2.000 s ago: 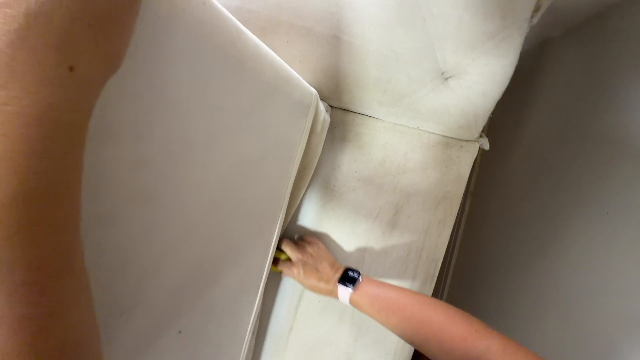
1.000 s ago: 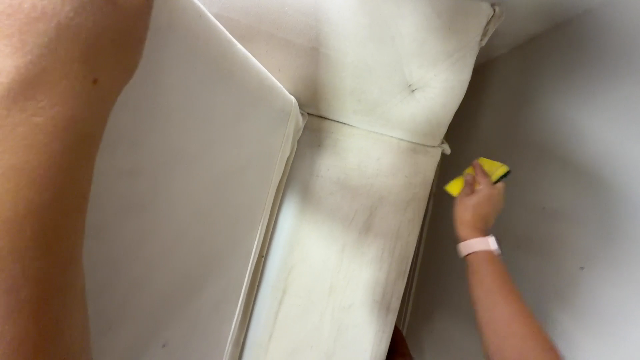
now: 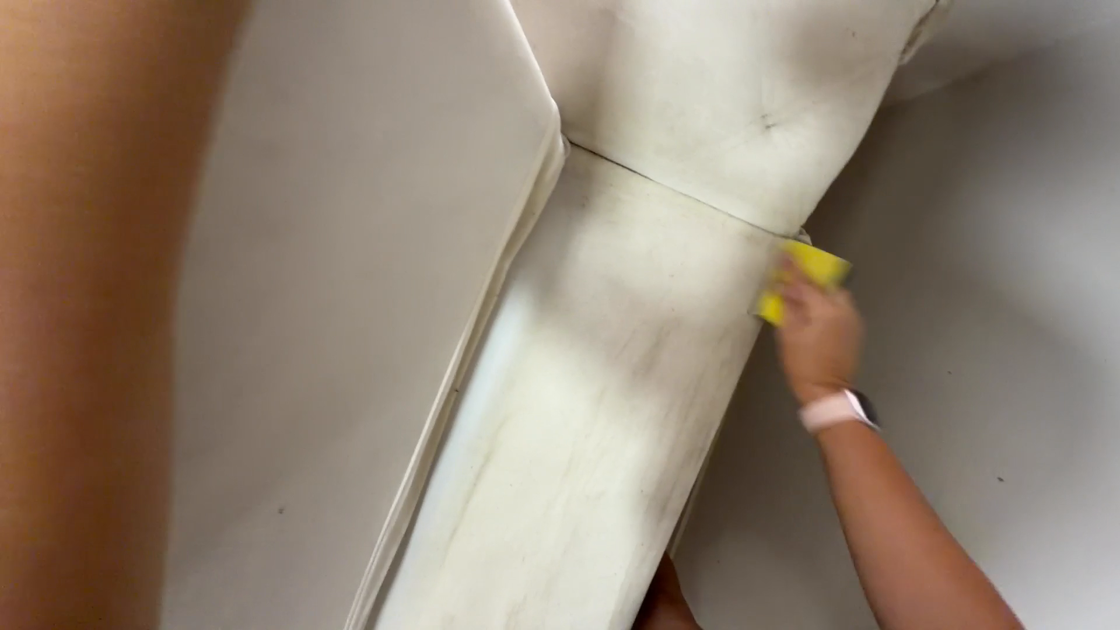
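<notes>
My right hand (image 3: 818, 337), blurred and wearing a watch with a pale pink band, grips a yellow sponge (image 3: 821, 264). The sponge is at the right edge of a long white upholstered panel (image 3: 604, 385), just below the seam that divides it from a white cushion (image 3: 717, 96). Grey smudges and streaks mark the panel, and shadows fall across it. My left hand cannot be made out. A small part of bare skin shows at the bottom edge beside the panel; which body part it is, I cannot tell.
A large off-white upholstered panel (image 3: 350, 289) with a piped edge stands along the left side. A blurred bare limb (image 3: 96, 315) fills the far left. To the right lies a smooth greyish surface (image 3: 989, 306) with small dark specks.
My right hand was at the gap along the panel's left side two seconds ago. It moved to the right side with the sponge, and is now against the panel's right edge.
</notes>
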